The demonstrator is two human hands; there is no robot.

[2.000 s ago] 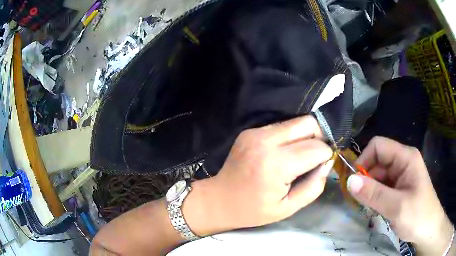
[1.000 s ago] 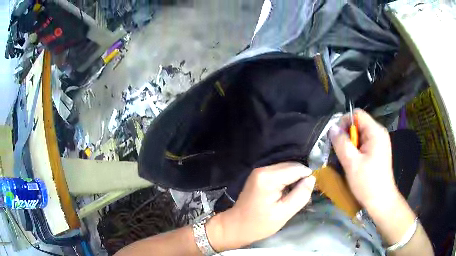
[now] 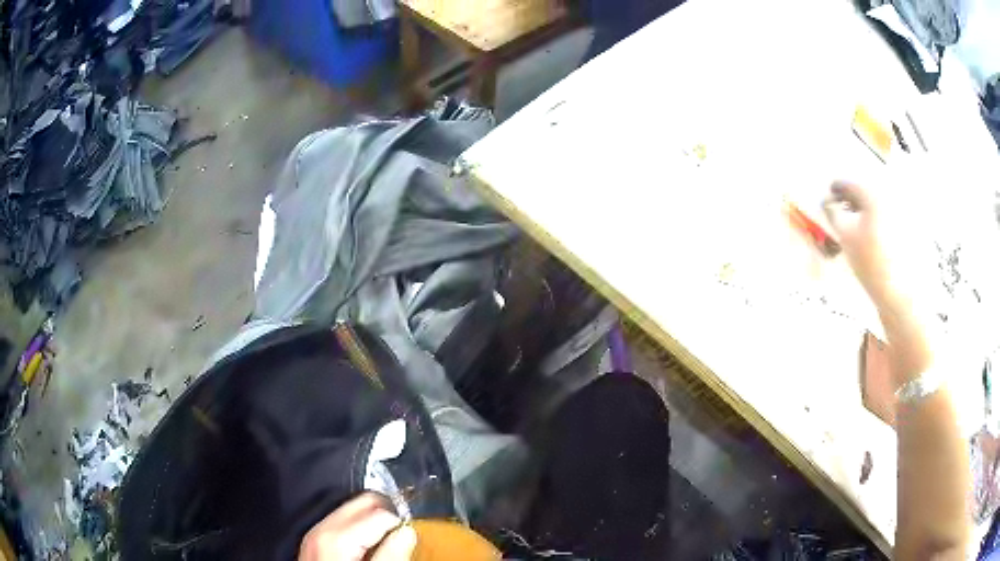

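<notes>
Dark jeans (image 3: 252, 438) lie at the lower left with the waist opening facing me and grey legs beyond. My left hand (image 3: 360, 534), cut off by the bottom edge, pinches the waistband area between a crumpled whitish piece (image 3: 386, 444) and a tan-orange patch (image 3: 455, 542). My right hand (image 3: 855, 219) is stretched out over the pale table, blurred, with fingers curled. Orange-handled snips (image 3: 811, 228) show at the tabletop just left of its fingers; whether the fingers touch them is unclear.
The pale worktable (image 3: 658, 164) fills the right side, with a brown piece (image 3: 877, 378), a small yellow item (image 3: 873, 132) and thread bits on it. A blue bin (image 3: 329, 38) and wooden stool (image 3: 493, 20) stand at the back. Cloth scraps (image 3: 126, 164) lie on the floor.
The view has swung right, bringing in the table. My right hand and the orange snips have moved from the waistband out over the table. My left hand remains at the waistband.
</notes>
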